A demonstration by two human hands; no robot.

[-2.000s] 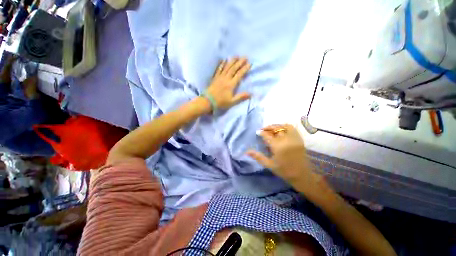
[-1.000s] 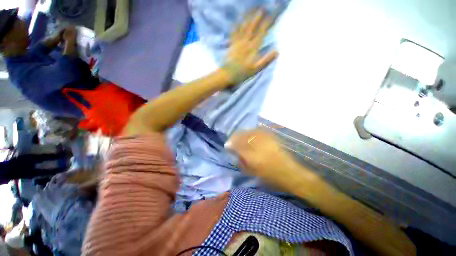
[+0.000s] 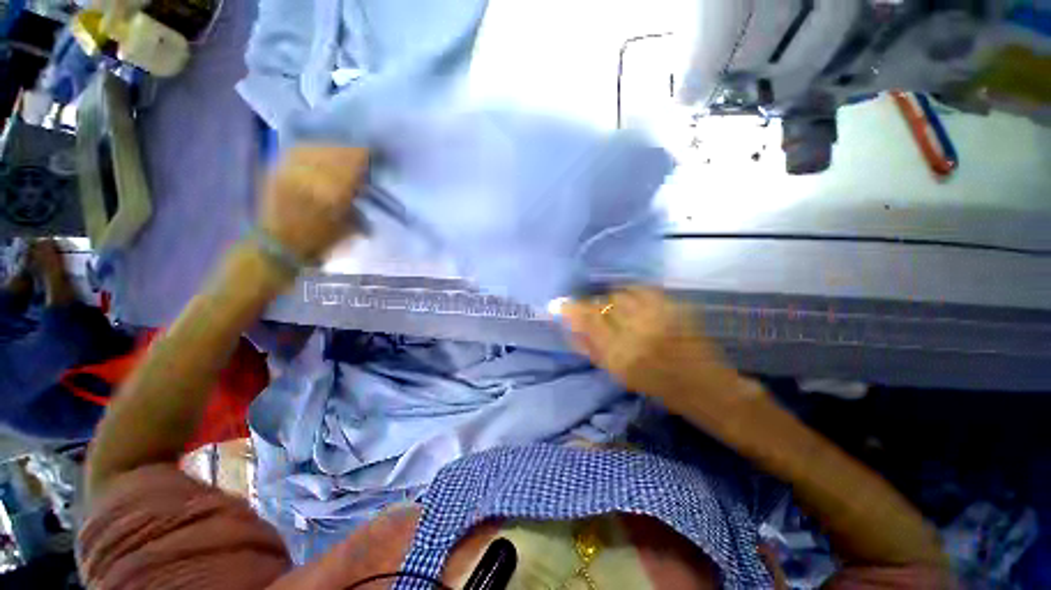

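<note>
A light blue garment piece (image 3: 519,173) is stretched between my hands over the table's front edge, blurred by motion. My left hand (image 3: 314,196) is closed on its left end. My right hand (image 3: 628,334) pinches its lower right edge, with a small whitish spot at the fingertips. More light blue cloth (image 3: 438,409) lies crumpled on my lap, and another part (image 3: 369,46) lies on the table at the back.
The sewing machine head (image 3: 853,52) stands at the upper right, with an orange-red and blue tool (image 3: 924,133) beside it. A printed ruler (image 3: 426,302) runs along the grey front edge. A red bag (image 3: 231,392) and part of a person (image 3: 46,346) are at the left.
My left hand has gone from lying flat and spread on the cloth to gripping a piece farther left. The piece is now lifted between both hands. The view has shifted back towards the machine.
</note>
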